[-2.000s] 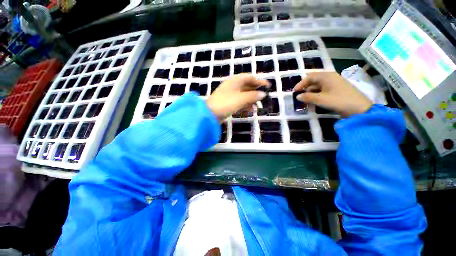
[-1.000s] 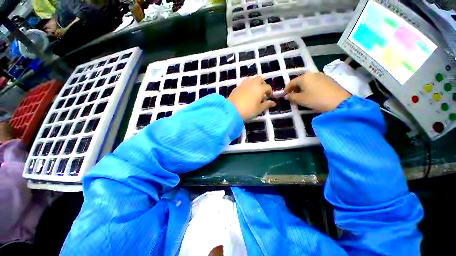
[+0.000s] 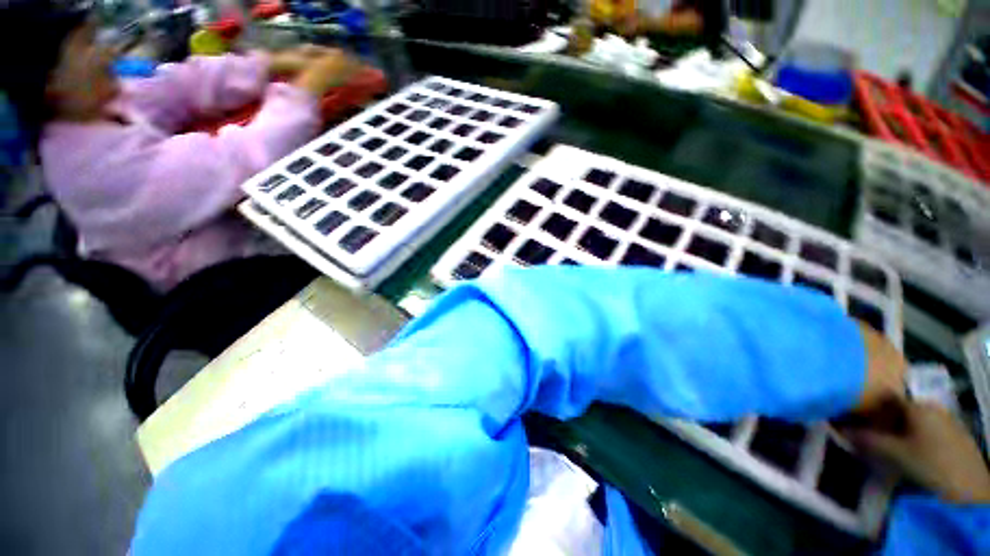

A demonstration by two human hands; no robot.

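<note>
The white foam tray [image 3: 572, 163] lies in front of me, turned at an angle, with dark smartwatch units [image 3: 659, 230] in its pockets. My left hand [image 3: 881, 375] is over the tray's right part, partly hidden by my blue sleeve. My right hand [image 3: 931, 445] is beside it at the tray's right edge, close to or touching the left. Both hands are blurred and dark between the fingers, so whether they hold a unit cannot be seen.
A second foam tray stack [image 3: 375, 261] stands at the left. A person in a pink smock [image 3: 185, 185] sits beyond it, hands near a red tray [image 3: 364, 87]. More white trays [image 3: 923, 201] and a red grid [image 3: 923, 122] are at the far right. A pale board [image 3: 255, 375] is at lower left.
The view has swung to the left, so the trays sit further right or turned and the person in pink shows more. The tester's screen has left view. My hands now appear at the right.
</note>
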